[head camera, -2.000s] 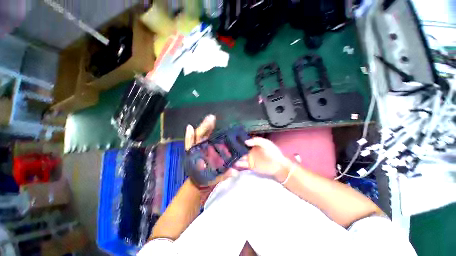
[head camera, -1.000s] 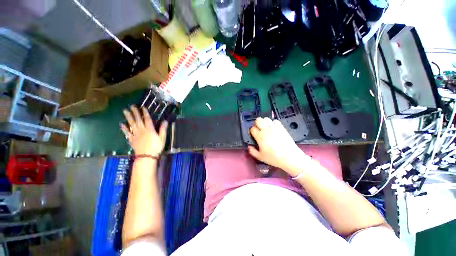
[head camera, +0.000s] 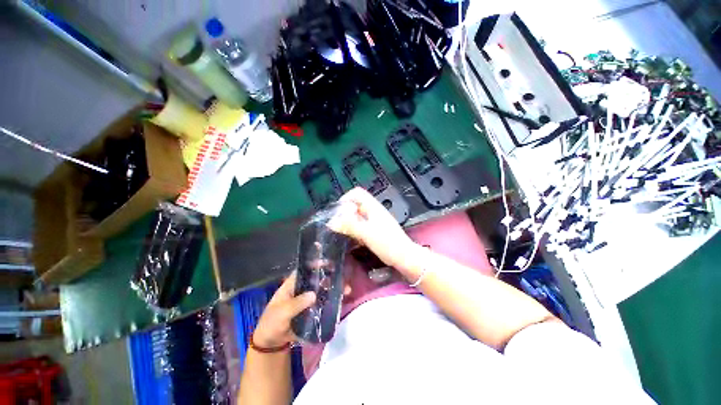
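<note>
A bagged black housing (head camera: 320, 273) in shiny clear plastic is held upright over my lap. My left hand (head camera: 281, 312) holds its lower end, with the thumb across its front. My right hand (head camera: 364, 225) grips the plastic at its top end. Three black front housings lie side by side on the green mat: one at the right (head camera: 423, 166), a middle one (head camera: 378, 183) and a left one (head camera: 320, 182). My right hand and the bag partly hide the lower ends of the left two.
More bagged housings (head camera: 167, 255) lie at the left bench edge by an open cardboard box (head camera: 158, 170). Black parts (head camera: 348, 63) are heaped at the back near bottles (head camera: 237, 59). A metal fixture (head camera: 522, 83) and piled wired boards (head camera: 632, 174) are at right. A blue crate (head camera: 146, 364) stands below.
My left hand has come from the bagged pile to my lap with a bagged housing. My right hand has left the leftmost housing and taken the bag's top. The view has turned.
</note>
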